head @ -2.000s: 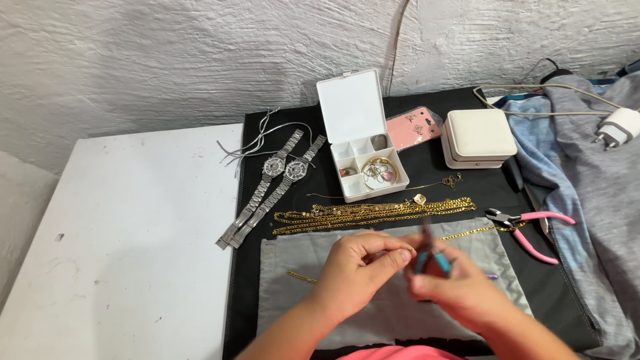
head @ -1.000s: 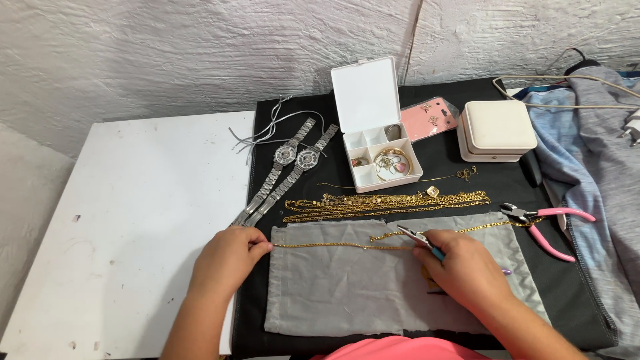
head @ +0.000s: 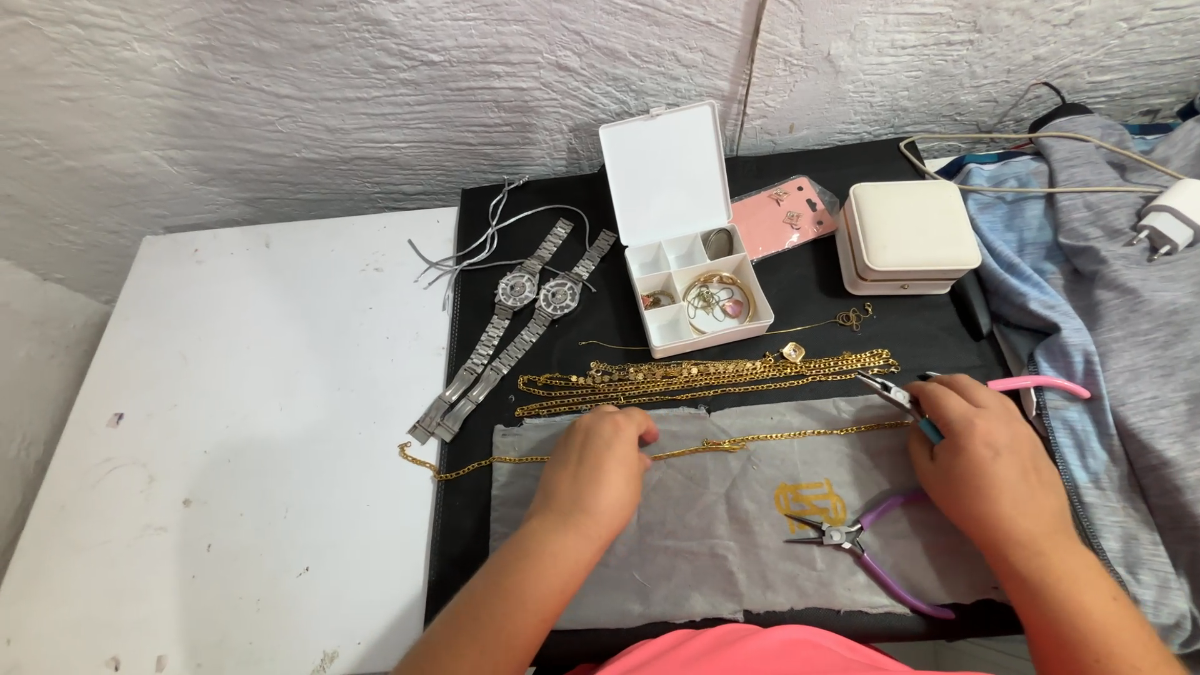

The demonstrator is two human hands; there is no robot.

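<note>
A gold chain (head: 787, 435) lies stretched from side to side over a grey cloth pouch (head: 694, 544), its left end on the white surface. My left hand (head: 600, 469) rests over this chain with curled fingers; whether it pinches the links is hidden. Blue-handled pliers (head: 895, 398) are in my right hand (head: 984, 459), jaws pointing up and left, near the chain's right part. Pink-handled pliers (head: 1041, 383) lie partly behind that hand. Purple-handled round-nose pliers (head: 867, 544) rest with jaws parted on the pouch. Several gold chains (head: 694, 380) are laid side by side just above the pouch.
Two metal wristwatches (head: 525, 319) and grey cords (head: 487, 234) lie at the left of the black mat. Behind the chains stand an open white compartment box (head: 666, 178) with jewellery, a pink earring card (head: 783, 216) and a closed cream box (head: 909, 234). Clothing (head: 1125, 319) and a white charger (head: 1172, 220) are at right.
My left hand has moved right from the chain's left end onto the pouch. My right hand has shifted right with the blue-handled pliers, and the purple-handled pliers are now in full view.
</note>
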